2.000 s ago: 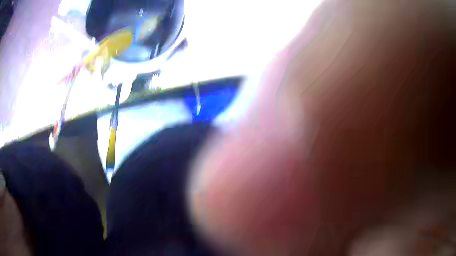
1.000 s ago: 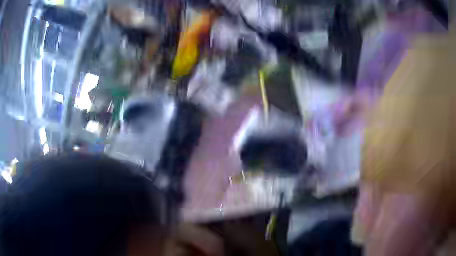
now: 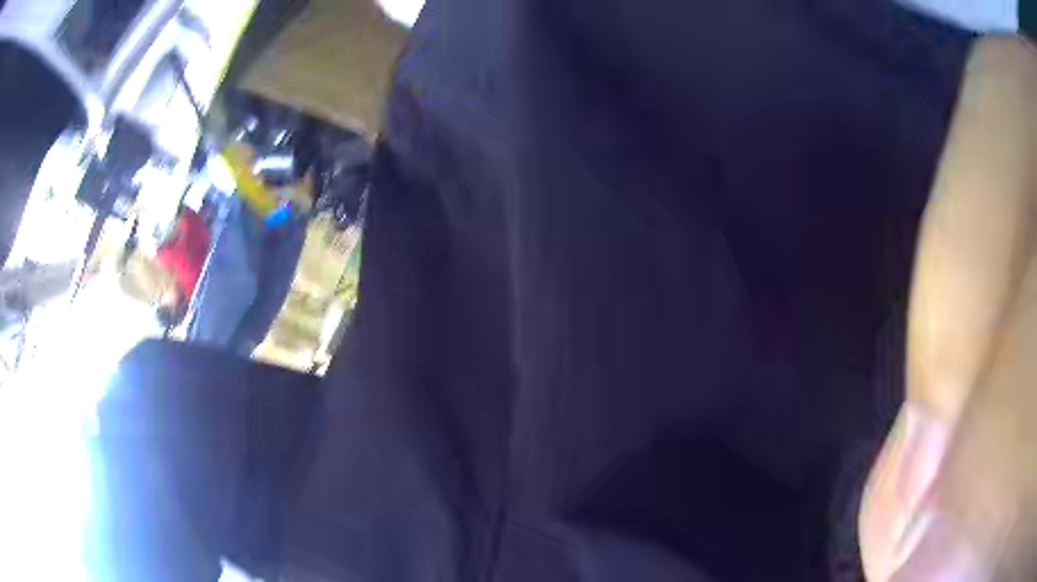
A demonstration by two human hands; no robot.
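Dark navy cloth (image 3: 660,262) fills most of the view, very near the camera. A bare hand, which looks like my right hand (image 3: 967,375), is very close at the right edge and cut off by it. Some fingers and fingertips show. Whether it holds anything is hidden. My left hand is not in view. No work part can be made out in front of me.
At upper left, tilted and blurred, are a brown carton-like shape (image 3: 330,68), a person in blue clothing (image 3: 233,273), a red patch (image 3: 184,252) and a yellow object (image 3: 248,176). A dark rounded shape (image 3: 34,136) is at the left edge. Glare covers the lower left.
The view has swung away from the bench with its white and dark parts. Dark cloth now fills the middle. The large hand remains at the right, seen more sharply.
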